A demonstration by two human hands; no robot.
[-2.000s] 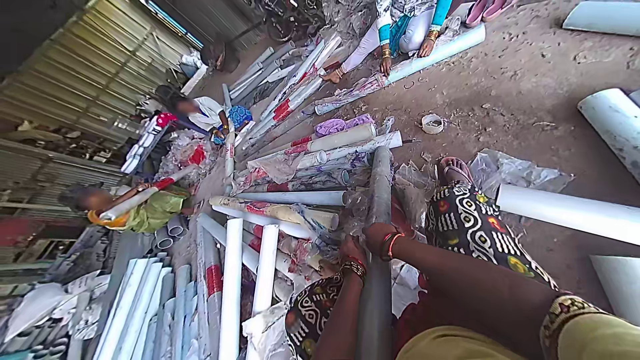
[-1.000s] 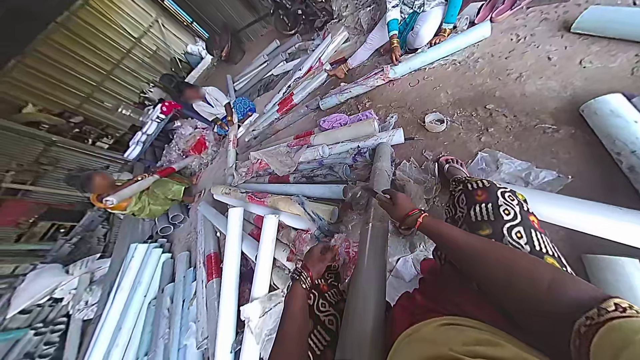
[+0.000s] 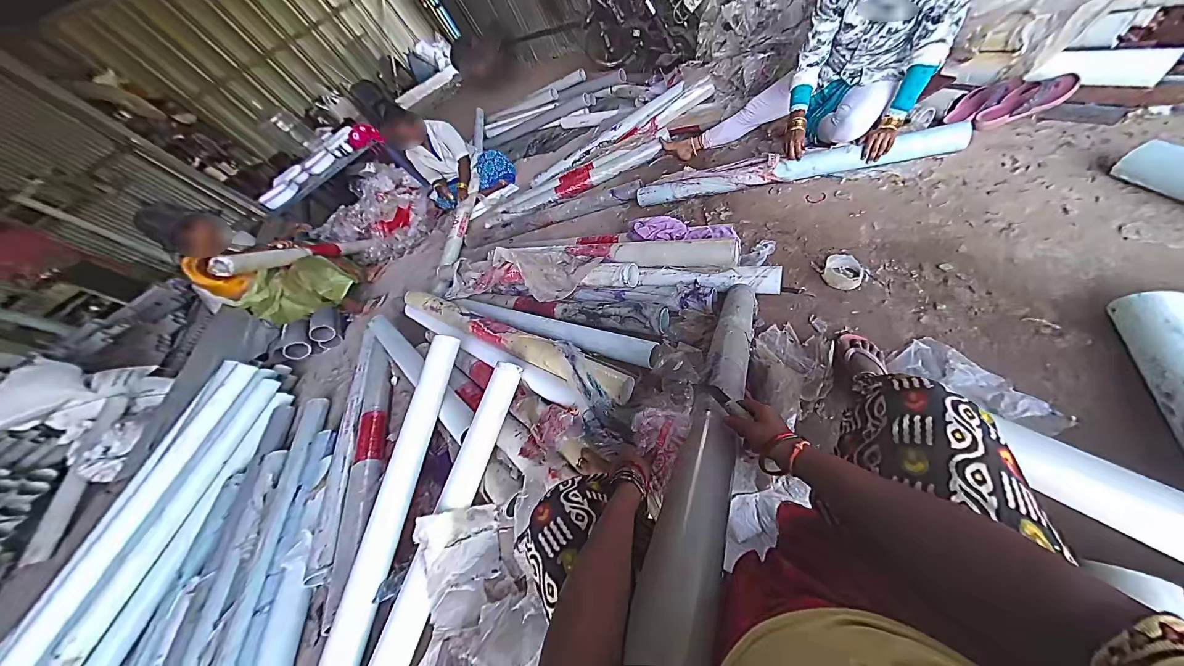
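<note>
A long grey plastic pipe [image 3: 689, 518] lies lengthwise between my legs, pointing away from me. My right hand [image 3: 760, 427] is closed on a small dark tool, seemingly a blade [image 3: 728, 400], which touches the pipe's upper side. Left of the pipe, my left hand [image 3: 615, 462] is low among crumpled plastic film; its fingers are partly hidden, so what it holds does not show. Torn clear film [image 3: 680, 361] with red print lies along the pipe's left side.
Wrapped and bare pipes [image 3: 564, 342] lie in a heap ahead; white pipes [image 3: 393, 499] are stacked at left. A tape roll [image 3: 843, 271] sits on the dirt floor. A person [image 3: 869, 83] handles a pale pipe [image 3: 869, 159]; two other people sit at far left.
My right hand has moved from gripping the pipe to holding the dark tool against it. My left hand has left the pipe and is now in the film beside it.
</note>
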